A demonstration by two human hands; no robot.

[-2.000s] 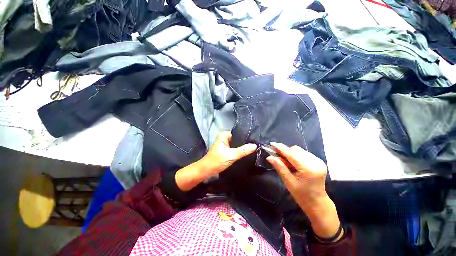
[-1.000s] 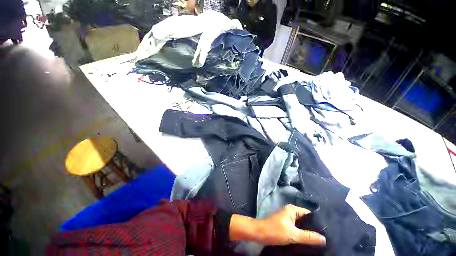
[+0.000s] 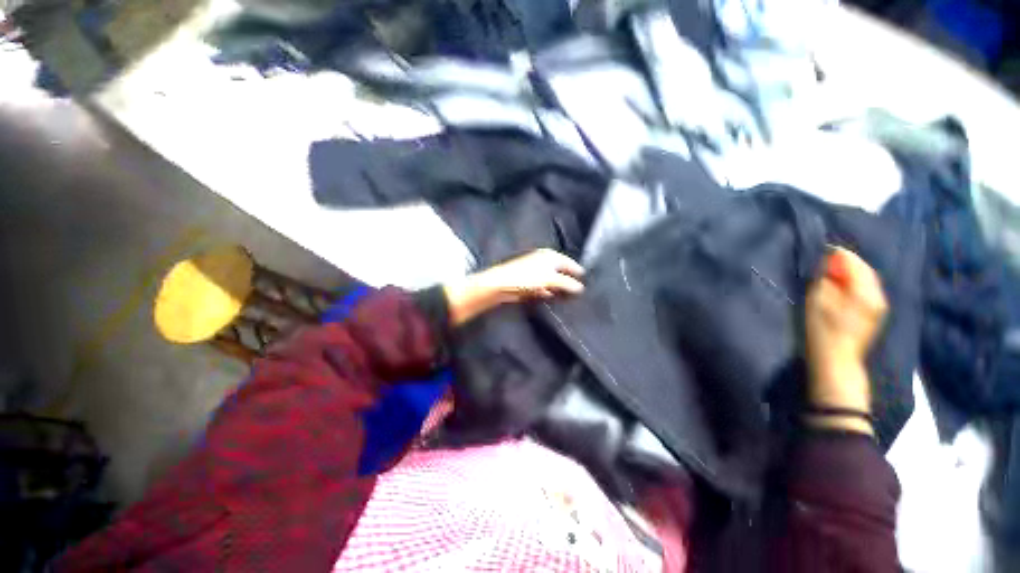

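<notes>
A near-black denim jacket [image 3: 682, 325] lies spread over the table edge and my lap, blurred by motion. One sleeve [image 3: 380, 171] lies out to the left on the table. My left hand [image 3: 520, 283] grips the jacket near its middle, fingertips on the cloth. My right hand [image 3: 844, 308] is closed at the right part of the jacket, with an orange-red spot at its fingers; whether this is a tool cannot be told. The cloth between my hands is raised and pulled wide.
Pale grey-blue denim garments [image 3: 604, 95] lie beyond the jacket. Mid-blue denim garments [image 3: 951, 269] lie at the right. A round yellow-topped stool [image 3: 205, 294] stands at the left, off the white table [image 3: 268, 146]. A blue object [image 3: 403, 420] is under my left arm.
The view has swung back down and right from the left side. My right hand has come into view, and the jacket front is now pulled wide between both hands.
</notes>
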